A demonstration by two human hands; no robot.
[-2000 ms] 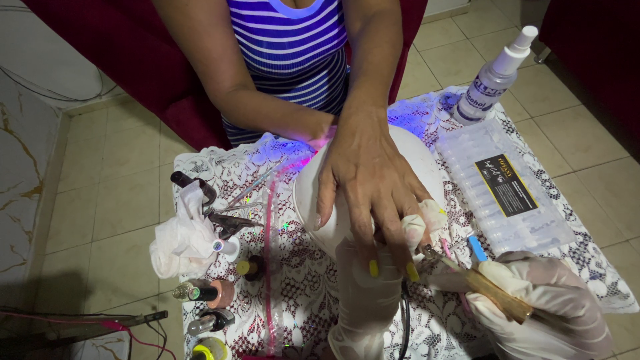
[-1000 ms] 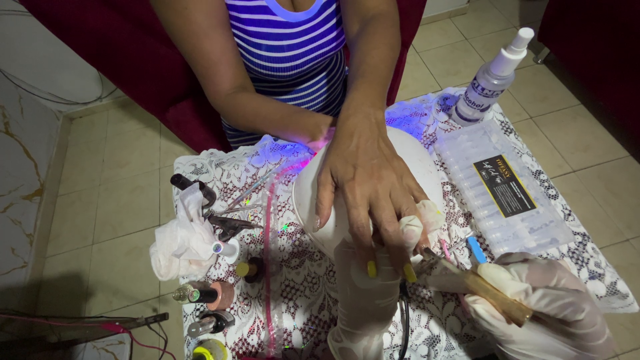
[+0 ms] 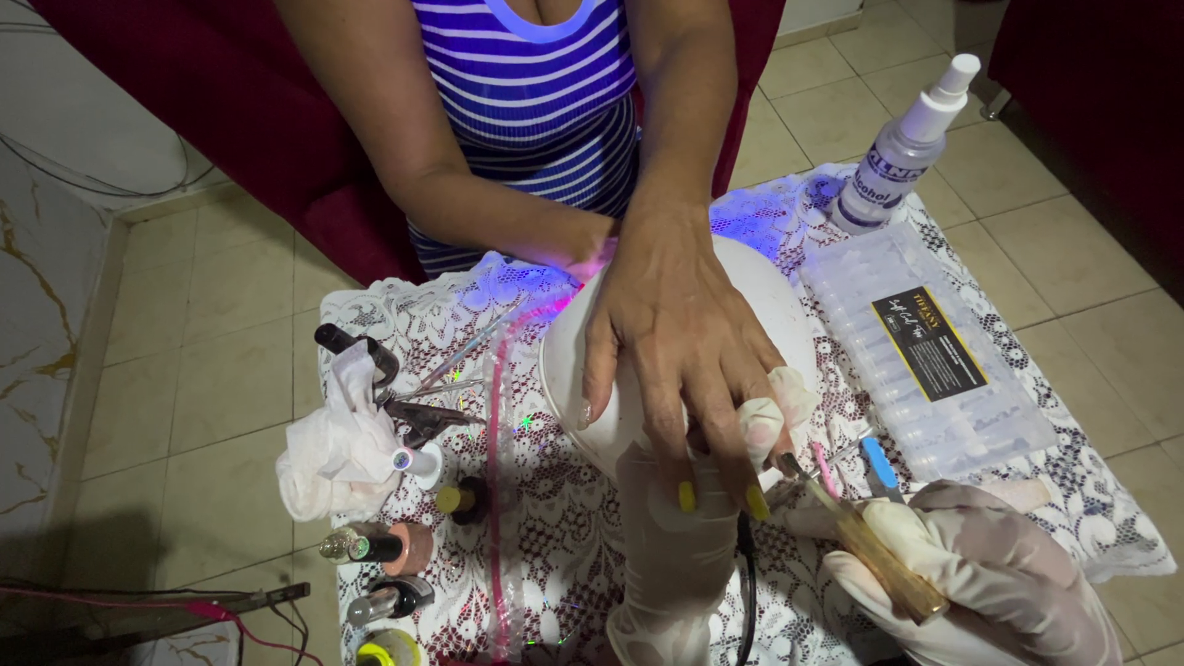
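In a whitish translucent glove, my right hand [image 3: 971,564] grips a nail brush with a thick amber handle [image 3: 883,555], its tip at a fingernail of the other person's hand [image 3: 680,324]. That hand rests palm down over a white domed nail lamp [image 3: 564,379]; two of its nails are yellow. My gloved left hand [image 3: 680,546] reaches up beneath it, its fingertips closed on the finger at the brush tip. The other person's second hand goes behind the lamp, by violet light, and is mostly hidden.
Alcohol spray bottle [image 3: 893,153] and clear case of nail tips [image 3: 934,351] stand right. Blue-handled tool [image 3: 879,462] lies near my right hand. On the left are crumpled white tissue [image 3: 342,435], several nail polish bottles [image 3: 370,546] and thin tools [image 3: 472,342]. Lace cloth [image 3: 564,564] covers the table.
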